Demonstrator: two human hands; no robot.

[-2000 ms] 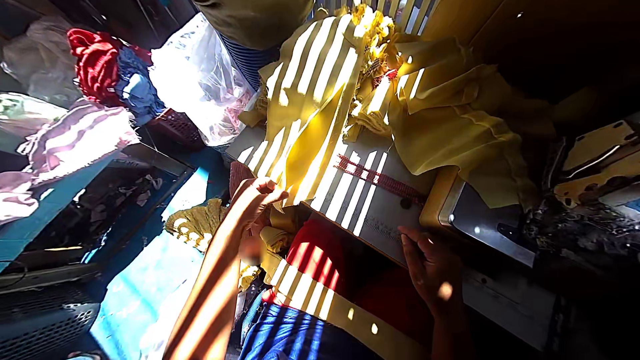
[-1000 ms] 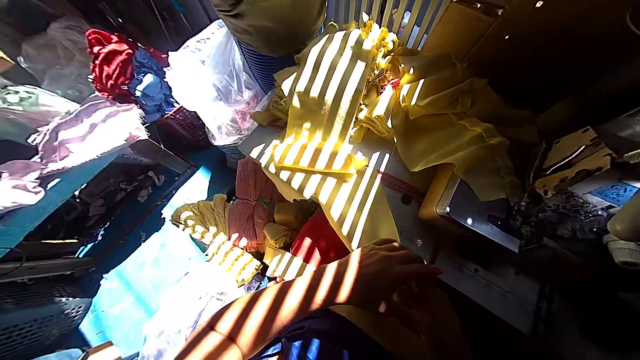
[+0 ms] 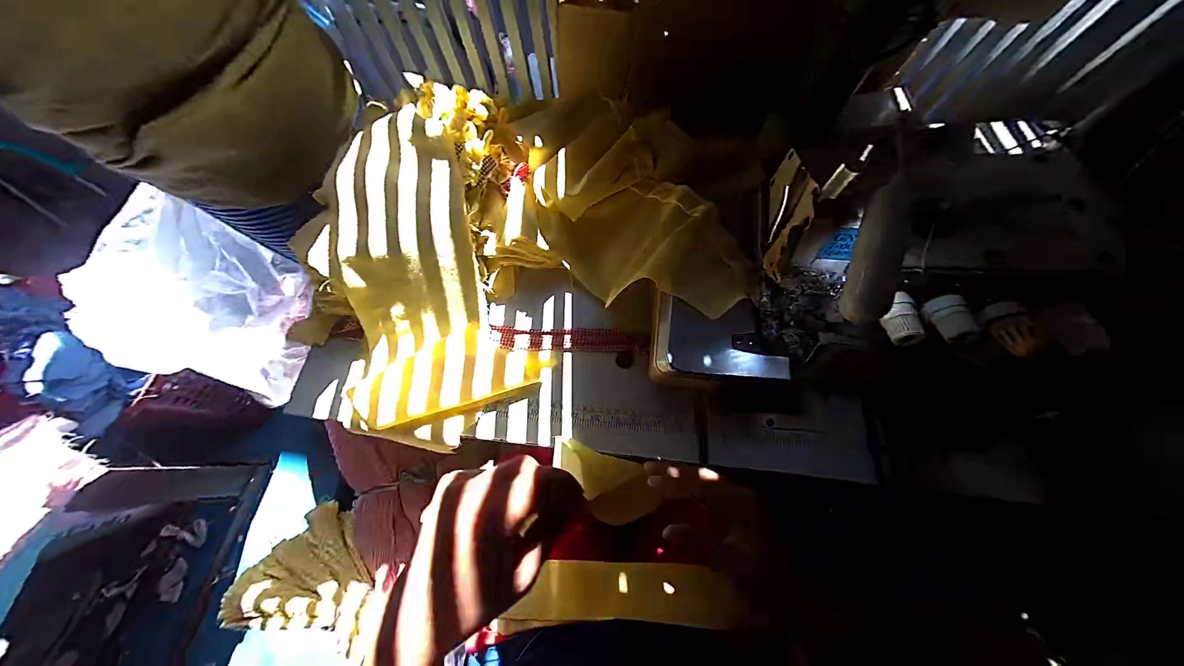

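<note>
My left hand (image 3: 499,527), striped with sunlight, has its fingers curled at the left edge of a small yellow cloth piece (image 3: 606,476) near my lap. My right hand (image 3: 703,518) is in deep shadow at that piece's right side; its grip is hard to make out. A larger yellow cloth (image 3: 407,240) lies over the grey machine table (image 3: 629,407), its lower end folded over. A red checked strip (image 3: 564,339) runs across the table to the right of it. Red cloth and a yellow band (image 3: 620,592) lie below my hands.
More yellow cloth (image 3: 647,231) is heaped beside the sewing machine's metal base (image 3: 712,342). Thread cones (image 3: 951,317) stand at the right. A clear plastic bag (image 3: 185,287) and a person in olive clothing (image 3: 185,92) are at the upper left. Olive knit cloth (image 3: 305,573) hangs lower left.
The view has swung to the right. My hands, close together at the lap one second ago, are now slightly apart with a small yellow piece between them.
</note>
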